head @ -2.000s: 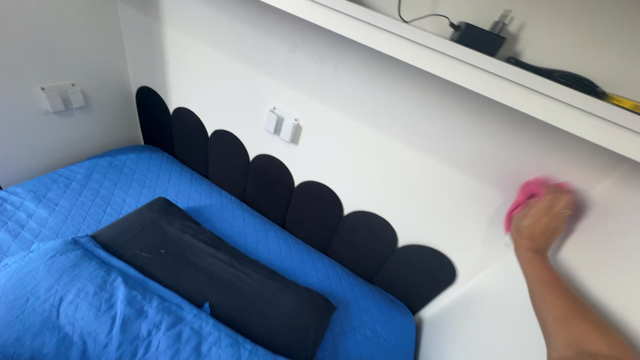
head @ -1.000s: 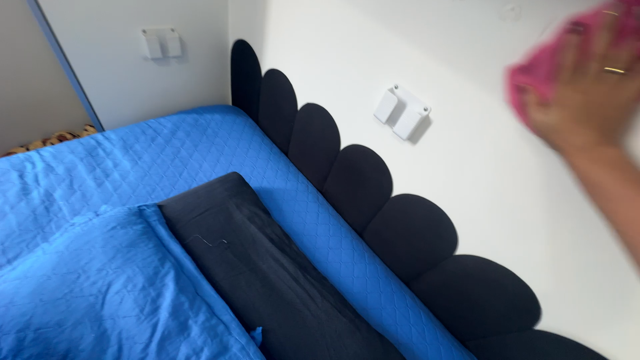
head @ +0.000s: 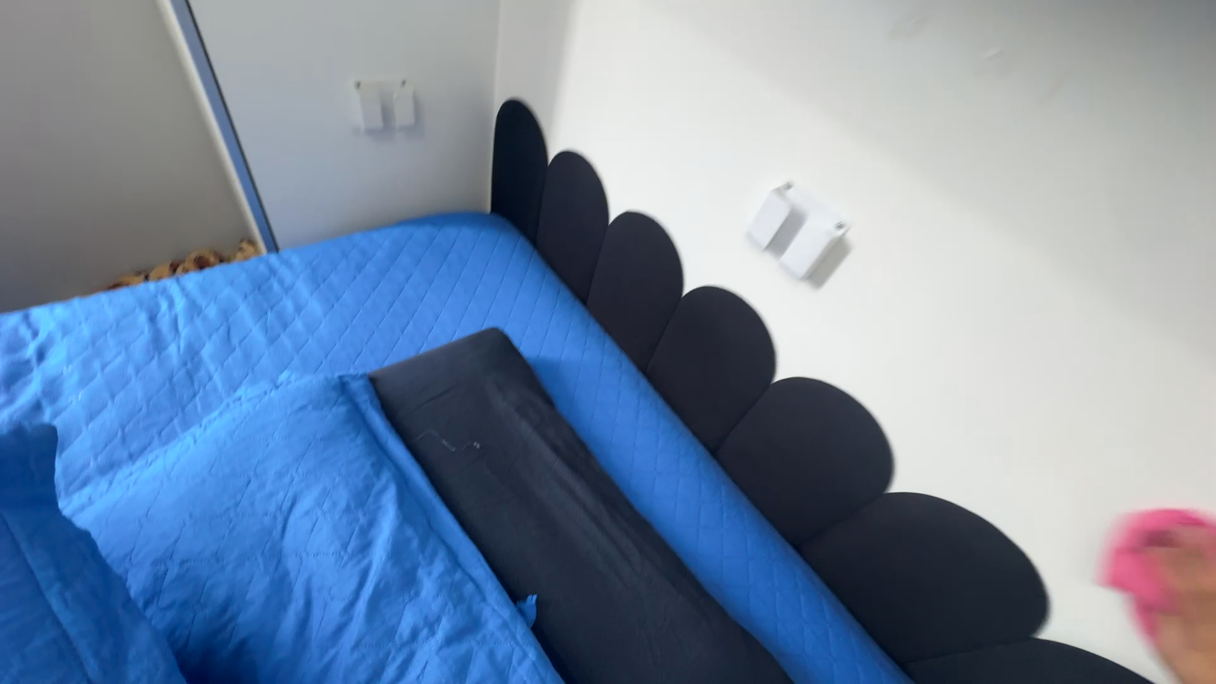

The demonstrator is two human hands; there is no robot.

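At the lower right edge of the view, my right hand (head: 1187, 603) holds a bunched pink cloth (head: 1145, 560) against or close to the white wall (head: 1007, 313); both are blurred and partly cut off. Left of the cloth, a row of black rounded headboard panels (head: 807, 456) runs along the wall behind the bed. A white two-part wall fixture (head: 798, 233) is mounted above the panels. My left hand is out of view.
The bed has a blue quilted cover (head: 456, 275), with a black pillow or cushion (head: 560, 513) and a blue quilted piece (head: 285, 513) on it. Another white fixture (head: 385, 106) is on the far wall. Brown patterned items (head: 195, 263) show behind the bed's far edge.
My right hand with the pink cloth has moved down along the wall from the upper right. The view has swung left since the oldest frame.
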